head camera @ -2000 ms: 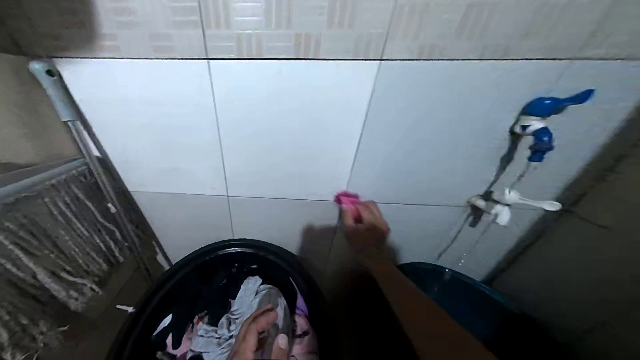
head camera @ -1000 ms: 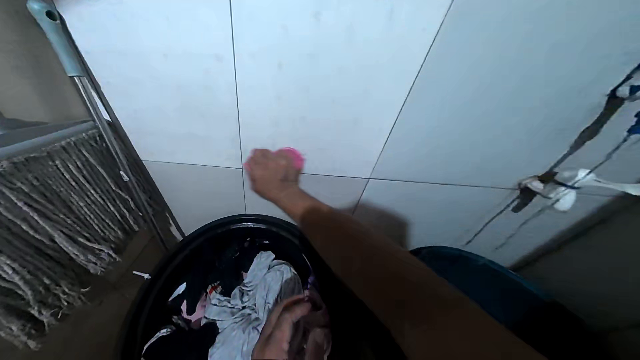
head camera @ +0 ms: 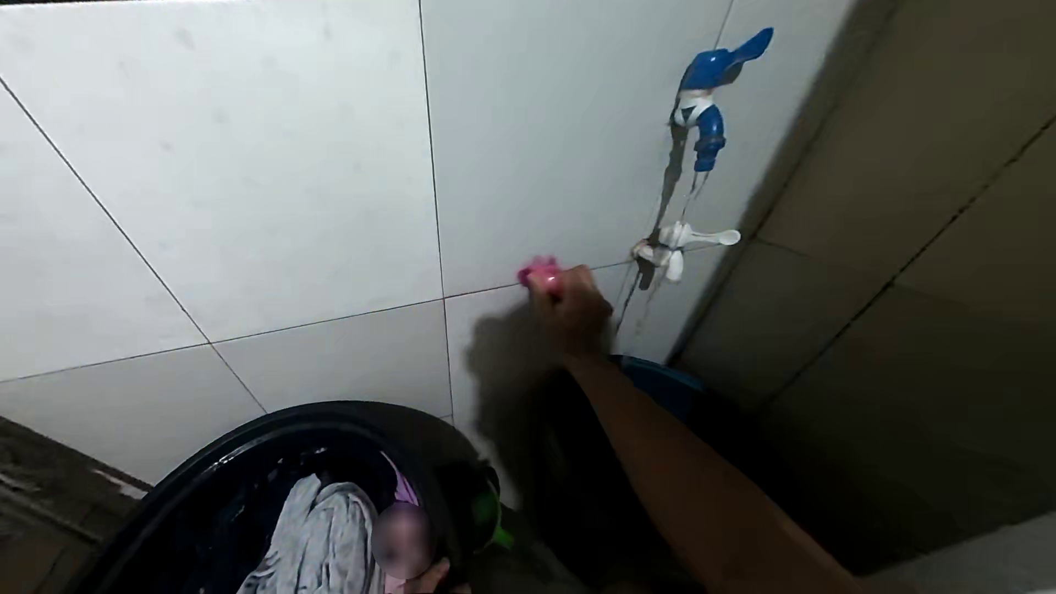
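My right hand (head camera: pixel 575 309) is closed around a small pink scrubber or cloth (head camera: pixel 543 276), pressed against the white wall tiles (head camera: pixel 528 165) along a horizontal grout line, left of the white tap. Only some fingers of my left hand (head camera: pixel 433 577) show at the bottom edge, by the inner right side of a black tub (head camera: pixel 355 410). Beside them lies wet grey cloth (head camera: pixel 318 536), with a bit of purple fabric (head camera: pixel 400 483) near the rim. Whether the left hand grips anything is hidden.
A blue tap (head camera: pixel 708 99) juts from the wall above a white plastic tap (head camera: pixel 681 239). Below them stands a dark blue tub (head camera: pixel 660 375). Something green (head camera: pixel 502 536) is beside the black tub. A darker tiled wall (head camera: pixel 891 272) closes off the right side.
My right hand with the pink item has moved right along the wall, towards the taps. The view has shifted right, so the mop at the left is out of sight.
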